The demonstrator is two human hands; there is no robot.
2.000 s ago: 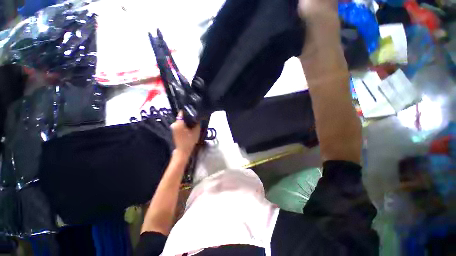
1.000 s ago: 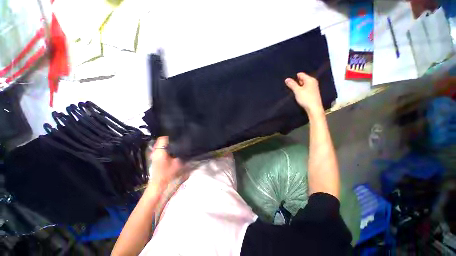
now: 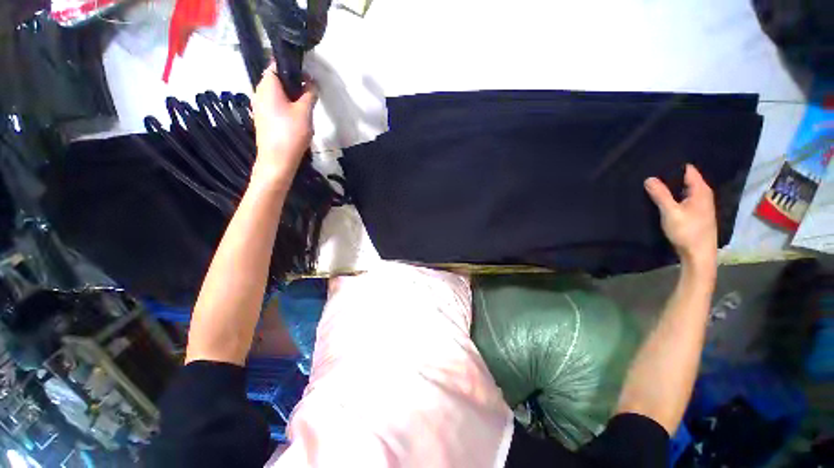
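Black garments (image 3: 539,174) lie stacked flat in a long rectangle near the table's front edge. My right hand (image 3: 686,210) rests on the stack's right end, thumb and fingers apart, with the fingertips on the cloth. My left hand (image 3: 285,114) is closed around a bunch of black hangers (image 3: 297,27), held above the table left of the stack. More black hangers (image 3: 215,151) are fanned out below and left of that hand, on black garments (image 3: 137,210) at the table's left side. The far end of the held bunch is cut off by the top edge.
The white table (image 3: 567,46) spans the view. Glossy poly-bagged garments (image 3: 64,73) lie at the left. A red strip (image 3: 187,32) lies at the upper left and a coloured card (image 3: 794,192) at the right. A green sack (image 3: 558,338) bulges below the table. A blue crate (image 3: 274,388) stands on the floor.
My left hand has moved up and away from the stack's left end with the hangers. The garments now lie straighter, and my right hand is still at their right end.
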